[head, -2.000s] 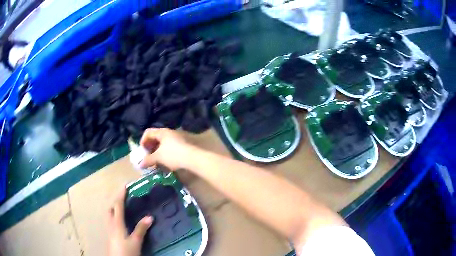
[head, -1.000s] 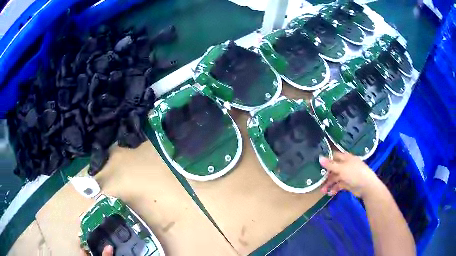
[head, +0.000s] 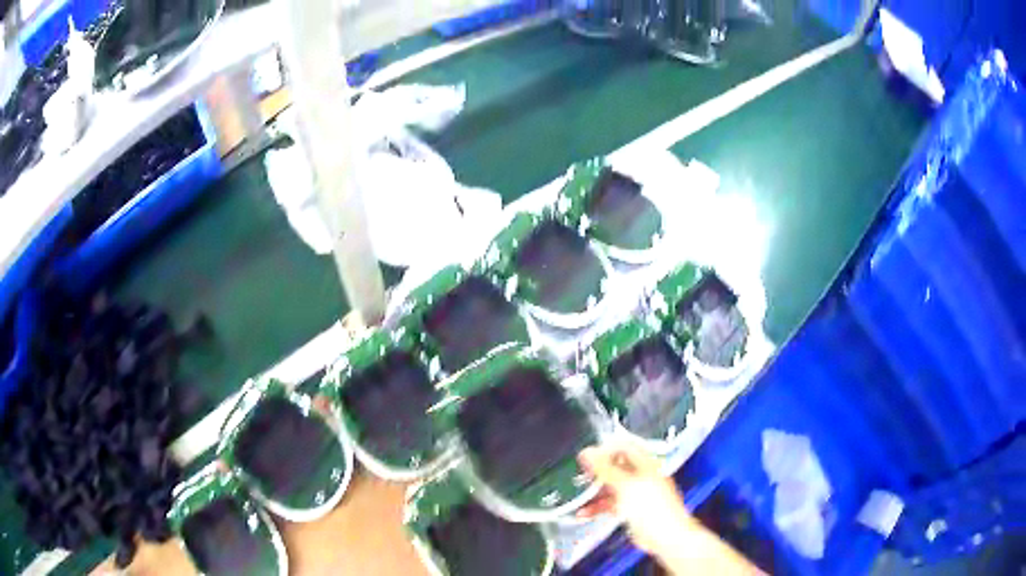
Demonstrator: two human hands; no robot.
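Observation:
My right hand comes in from the bottom right and grips the rounded, white-rimmed end of a green car body with a dark cabin. This body is slightly blurred and overlaps the bodies around it. Other green car bodies with black cabins stand in two rows from the bottom left towards the upper right. One body lies just below the gripped one, cut off by the lower edge. My left hand is out of the picture.
A black seat pile lies at the left. A pale upright post stands behind the rows, with crumpled white plastic beside it. Blue bins line the right side. Tan cardboard shows at the bottom.
The view has swung right along the rows. My right hand now holds a car body over the rows. My left hand and the body beside it have left the picture.

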